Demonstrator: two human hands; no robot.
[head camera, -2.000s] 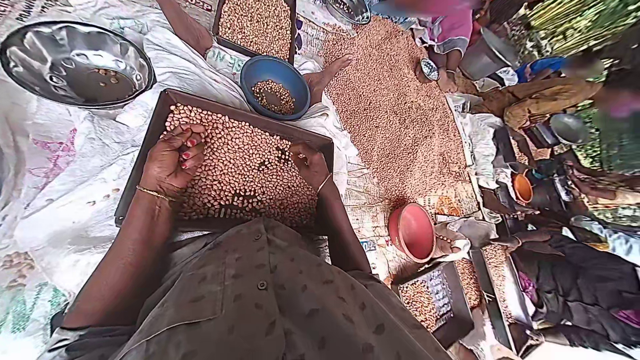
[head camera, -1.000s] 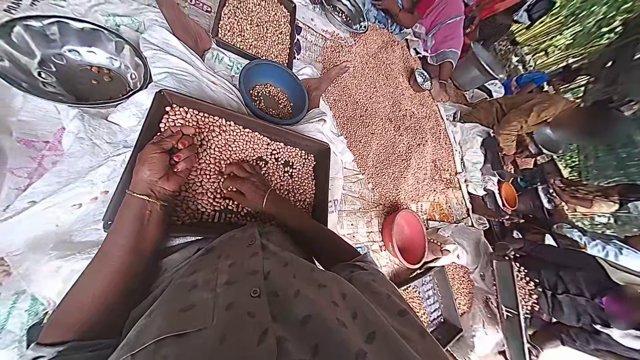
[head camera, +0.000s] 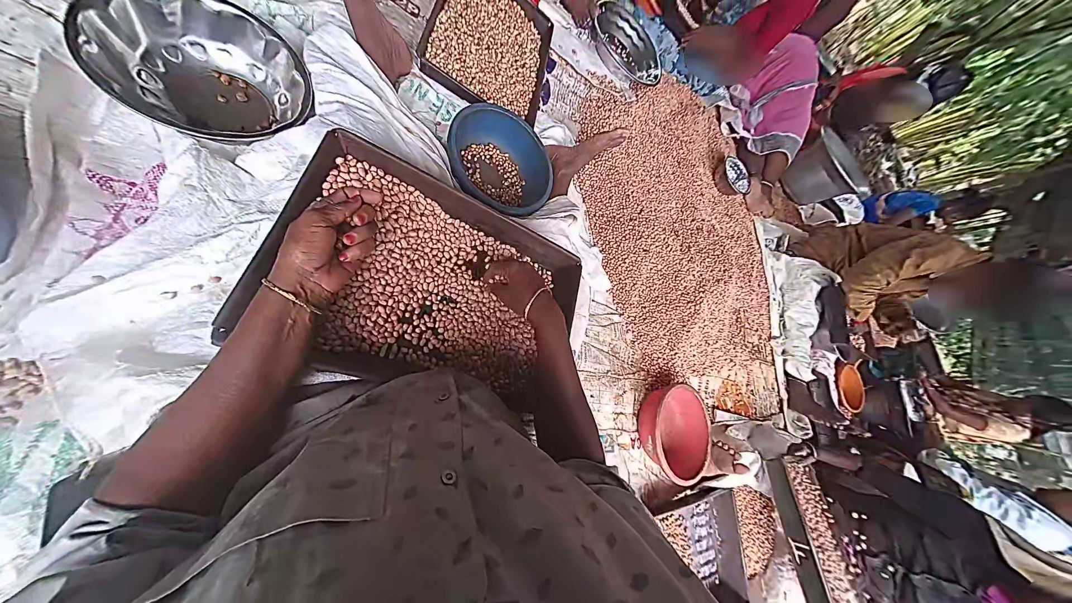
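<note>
A dark rectangular tray (head camera: 251, 268) of pinkish shelled nuts (head camera: 419, 243), perhaps peanuts, lies before my body, tilted in the view. Over its left part my left hand (head camera: 322, 243) is curled with the fingertips folded in; whether nuts are inside cannot be seen. My right hand (head camera: 512, 285) reaches down into the nuts near the right side, fingers mostly hidden, by a patch where the dark tray bottom shows. Just beyond the tray's far edge stands a blue bowl (head camera: 536, 159) holding some nuts. A shiny metal basin (head camera: 285, 75) with a few nuts is at the upper left.
White woven sacks (head camera: 167, 251) cover the ground on the left. A broad heap of nuts (head camera: 670, 234) spreads at the right, with a red bucket (head camera: 680, 435) near its lower end. Another full tray (head camera: 481, 50) lies at the top. Several people sit along the right side.
My right hand has moved right from the middle of the tray to its right part. My left hand stays curled over the left part.
</note>
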